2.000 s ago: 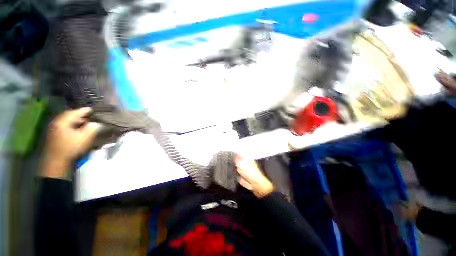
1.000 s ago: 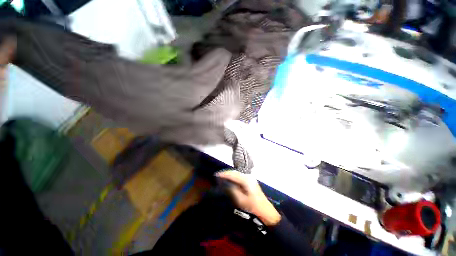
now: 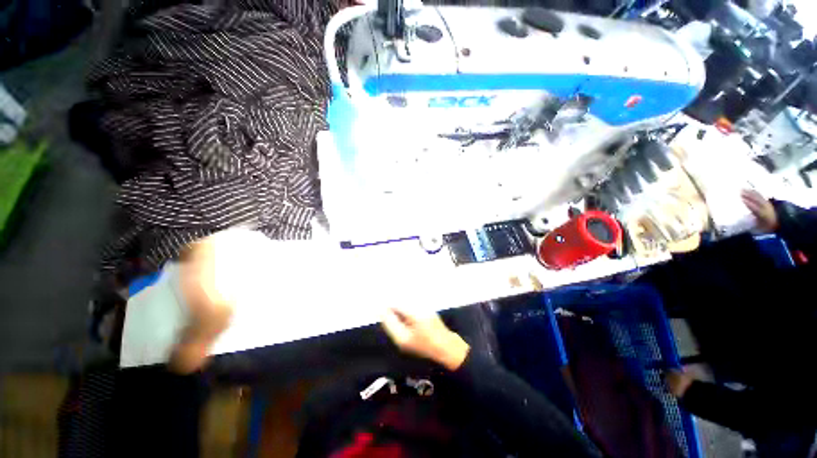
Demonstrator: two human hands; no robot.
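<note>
A large heap of dark fabric with thin white stripes (image 3: 224,116) lies left of the white sewing machine with a blue band (image 3: 528,87). My left hand (image 3: 202,300) is blurred over the left front of the white table (image 3: 313,300), below the heap. Whether it holds anything cannot be told. My right hand (image 3: 425,337) is at the table's front edge, fingers partly curled; no cloth shows in it, but glare hides its fingertips. The machine's needle area (image 3: 394,31) is at the top edge of the view.
A smartphone (image 3: 491,243) and a red cylinder, perhaps a speaker (image 3: 580,240), lie near the table's front edge. A blue crate (image 3: 658,335) with dark cloth stands below at right. Another person's hand (image 3: 760,209) is at far right. Something green (image 3: 20,179) is at far left.
The long striped piece stretched out at left a second ago is no longer held up; striped cloth lies in the heap. My left hand has come back over the table. The view has swung right.
</note>
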